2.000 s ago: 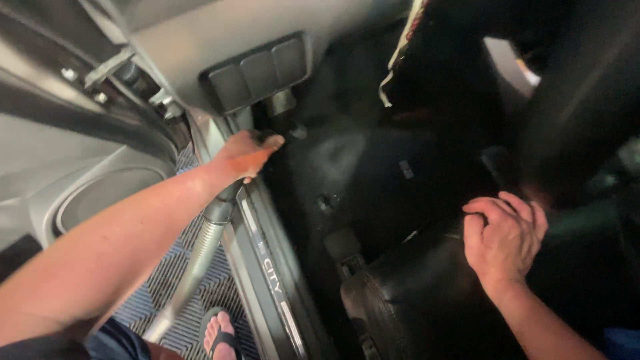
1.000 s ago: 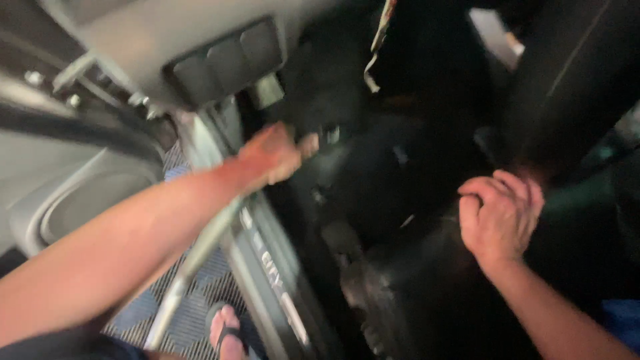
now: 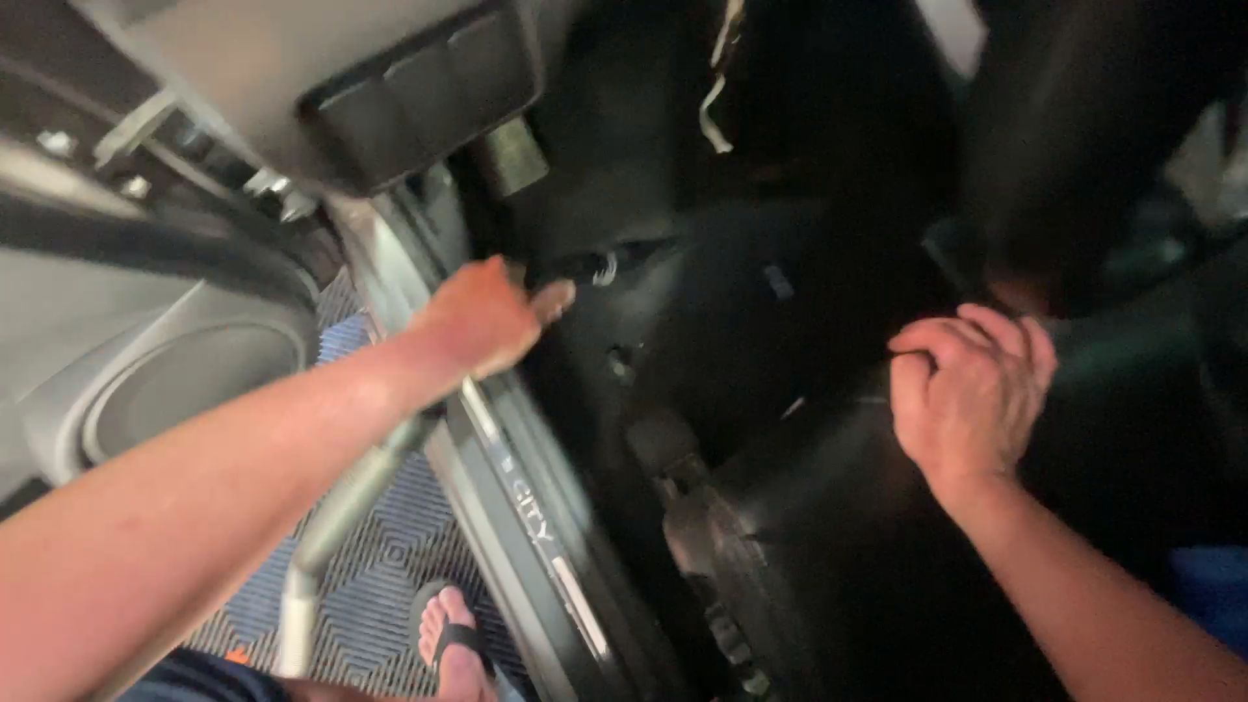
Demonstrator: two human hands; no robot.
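Note:
My left hand [image 3: 492, 317] is closed around the front end of a vacuum cleaner's tube, above the door sill; its dark nozzle [image 3: 580, 268] points into the car's footwell. The pale hose [image 3: 336, 517] runs down from under my left forearm beside the sill. Blur hides the exact grip. My right hand [image 3: 975, 400] has curled fingers and hovers over or rests on the dark car seat [image 3: 858, 507]; contact cannot be told, and nothing shows in it. The black footwell floor [image 3: 721, 302] lies between the two hands.
A door sill plate [image 3: 531, 517] bears lettering. The open car door [image 3: 195, 390] stands at the left, and the lower dashboard [image 3: 419, 97] is above. A pale strip [image 3: 717, 107] hangs in the footwell. A sandalled foot [image 3: 453, 629] stands on the patterned floor [image 3: 390, 546].
My left hand has moved from beside the sill farther into the footwell and back towards the sill, with the hose following. My right hand has stayed near the seat.

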